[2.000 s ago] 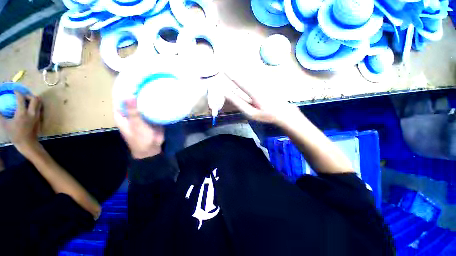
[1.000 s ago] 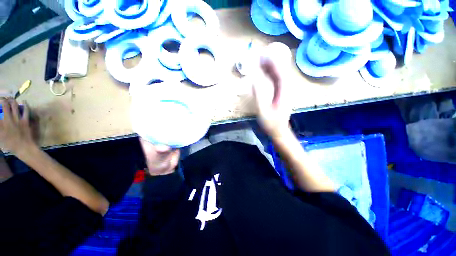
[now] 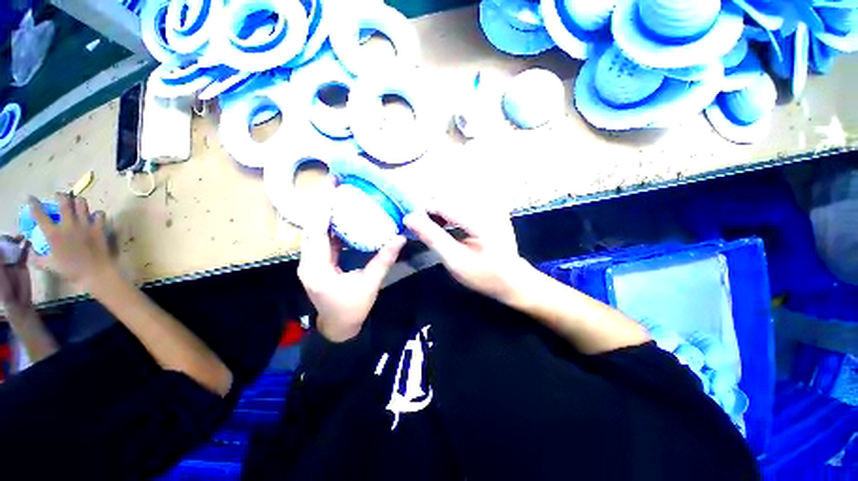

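Observation:
A domed hat crown [image 3: 362, 218] with a bright blue line round its edge is held at the table's front edge, inside or against a pale piece behind it; the overexposure hides whether this is a brim. My left hand [image 3: 346, 282] grips the crown from below, thumb and fingers on its sides. My right hand [image 3: 470, 252] touches the crown's right edge with its fingertips. Flat ring brims [image 3: 388, 120] lie loose just beyond. Another crown [image 3: 532, 98] sits on the table, with a small pale roll-like item [image 3: 468, 124] to its left.
Assembled hats [image 3: 673, 28] are heaped at the back right, more brims [image 3: 259, 28] at the back left. A phone [image 3: 130, 127] and white block [image 3: 166, 127] lie left. A neighbour's hands [image 3: 80, 235] work at far left. A blue tote [image 3: 753, 329] with crowns stands right, below the table.
My right hand has moved from near the small roll down and left to the crown. The held piece is now tilted, its dome towards me. The neighbour's second hand has come into view.

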